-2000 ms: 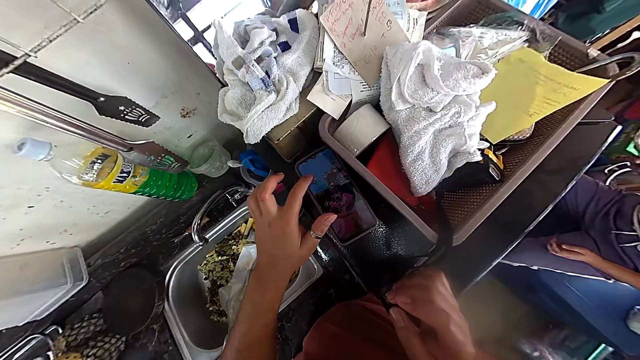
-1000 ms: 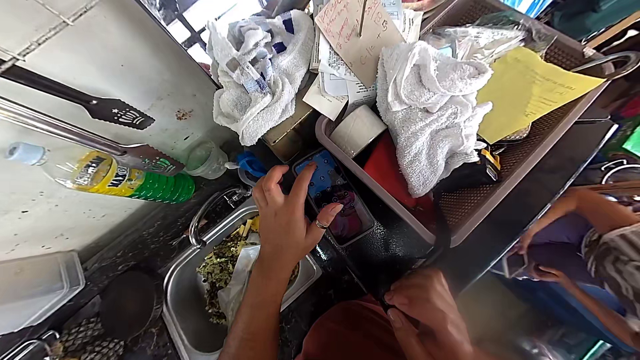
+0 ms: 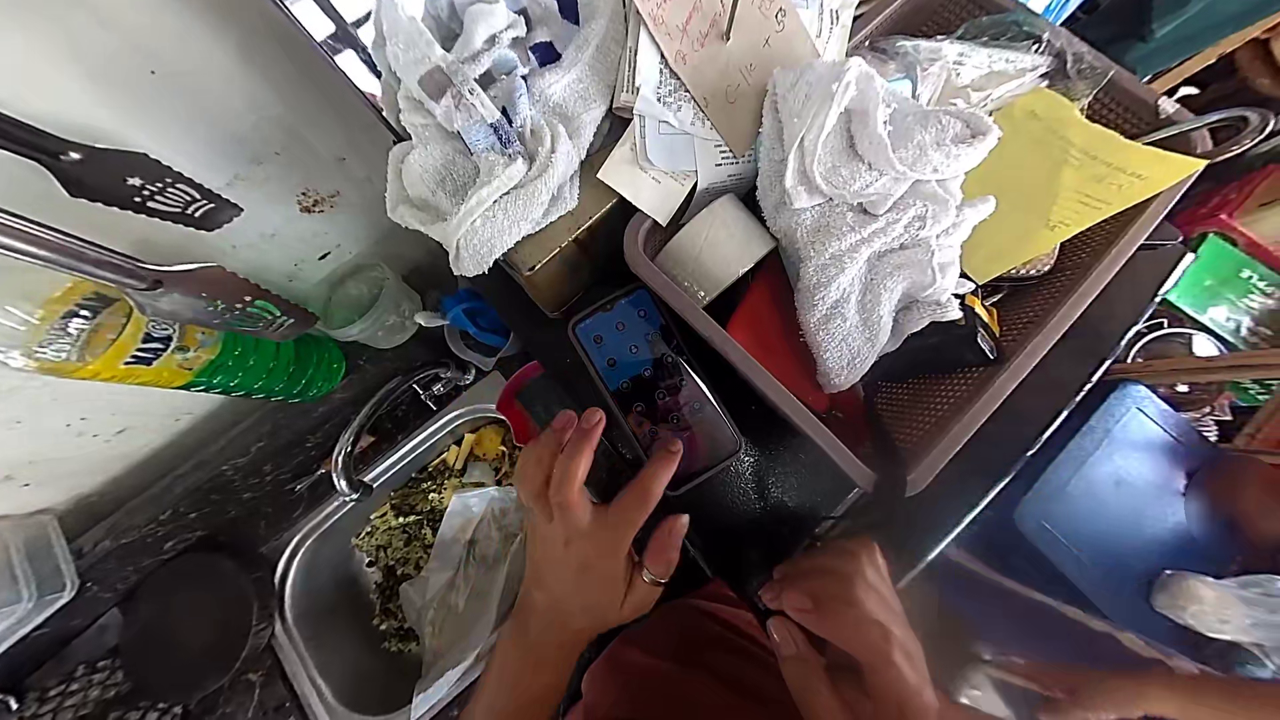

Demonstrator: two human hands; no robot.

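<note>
My left hand (image 3: 595, 520), with a ring on the thumb, reaches over the lower end of a smartphone (image 3: 655, 385) that lies face up on the black counter. Its fingers are apart and the index fingertip is at the lit screen. A black and red object (image 3: 540, 395) lies beside the phone, partly behind the fingers. My right hand (image 3: 845, 610) is closed at the counter's near edge, around a thin dark item that may be a strap or cord. What exactly it is cannot be told.
A steel sink (image 3: 310, 590) with food scraps and a plastic bag lies at the left. A brown plastic basket (image 3: 760, 390) holds a white towel (image 3: 870, 190), a tape roll and papers. Tongs (image 3: 170, 285) and a green-yellow bottle (image 3: 170, 350) are at the upper left. Another person's arm (image 3: 1130, 690) shows at the lower right.
My left index finger has come down to the phone, and its screen now shows a keypad-like layout. The other person at the right has moved toward the lower edge of the view.
</note>
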